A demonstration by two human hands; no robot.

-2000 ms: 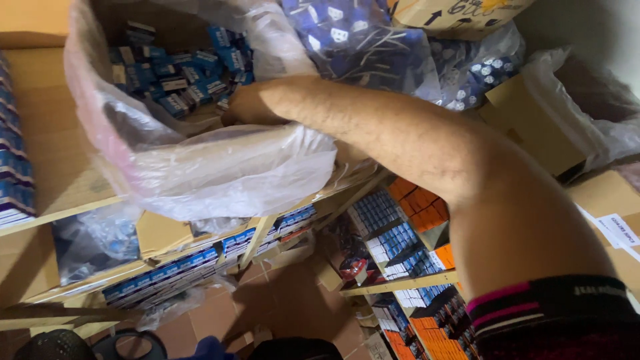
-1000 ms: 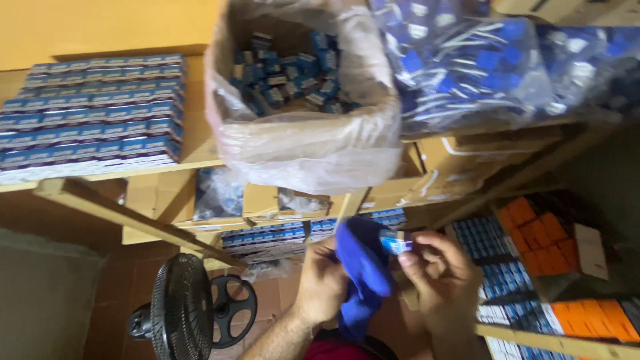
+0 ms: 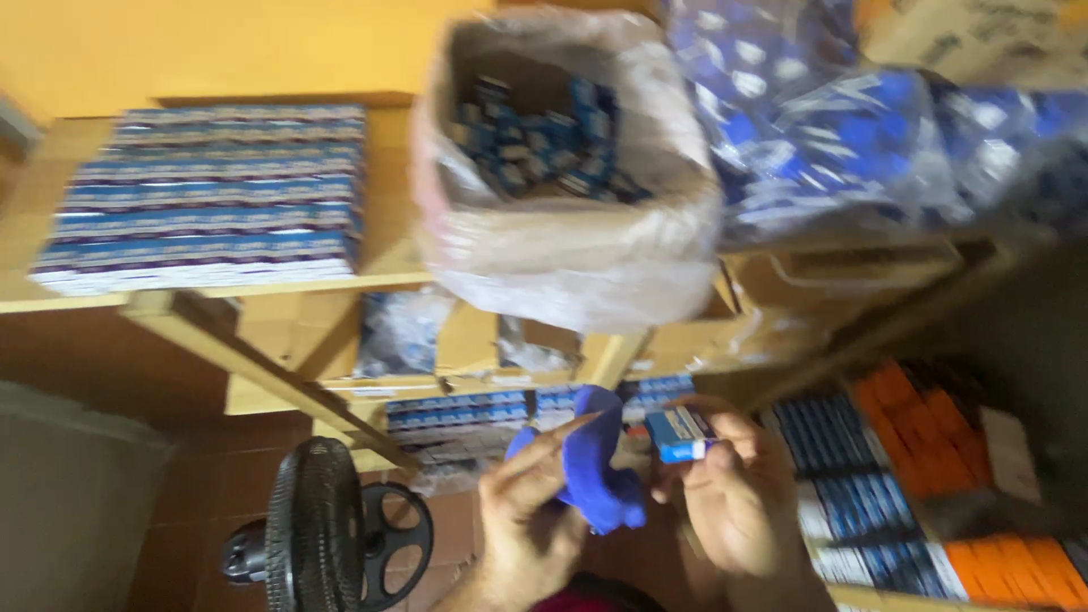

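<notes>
My left hand [image 3: 535, 501] grips a blue cloth [image 3: 599, 463] that bunches between its fingers, low in the middle of the view. Just right of it, my right hand [image 3: 731, 484] holds a small blue and white carton [image 3: 680, 433] between fingers and thumb, with its face tilted up. The cloth and the carton are close together; blur hides whether they touch. Above both hands, a box lined with clear plastic [image 3: 569, 255] holds many small blue cartons [image 3: 544, 140] lying loose. To its left, rows of like cartons [image 3: 212, 195] are packed side by side on the wooden shelf.
Plastic bags of blue items [image 3: 850, 144] lie right of the lined box. A slanting wooden brace [image 3: 263, 374] runs below the shelf at left. A black fan [image 3: 314, 527] stands at lower left. Orange cartons [image 3: 922, 425] and blue ones fill a lower shelf at right.
Two seconds ago an arm reached into the lined box. One second ago both hands were below it with the cloth and a small carton, and they still hold these.
</notes>
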